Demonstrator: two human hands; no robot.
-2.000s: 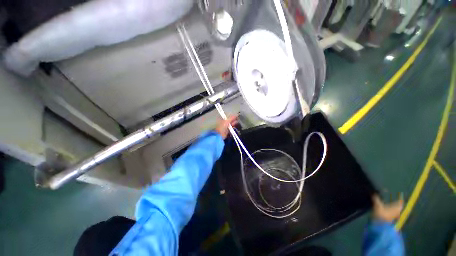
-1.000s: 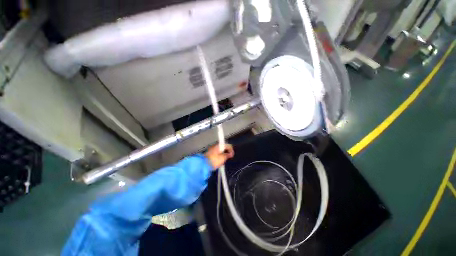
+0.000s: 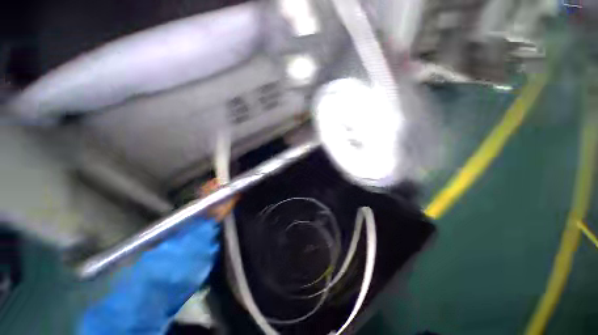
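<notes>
The frame is blurred. A white tape runs down past the metal bar and loops into a black bin on the floor. My left hand, in a blue sleeve, is closed around the tape at the bar, which partly hides the fingers. Thin clear coils lie in the bin. A bright white reel hangs at the machine over the bin's back edge, with a pale tape strip passing down over it. My right hand is not in view.
The metal bar slants across the front of the white machine. A pale padded tube runs above it. Yellow lines cross the green floor at right.
My left hand has moved left and is now at the bar, with the tape shifted left. My right hand, at the bin's right corner two seconds ago, has left the picture. The view has shifted.
</notes>
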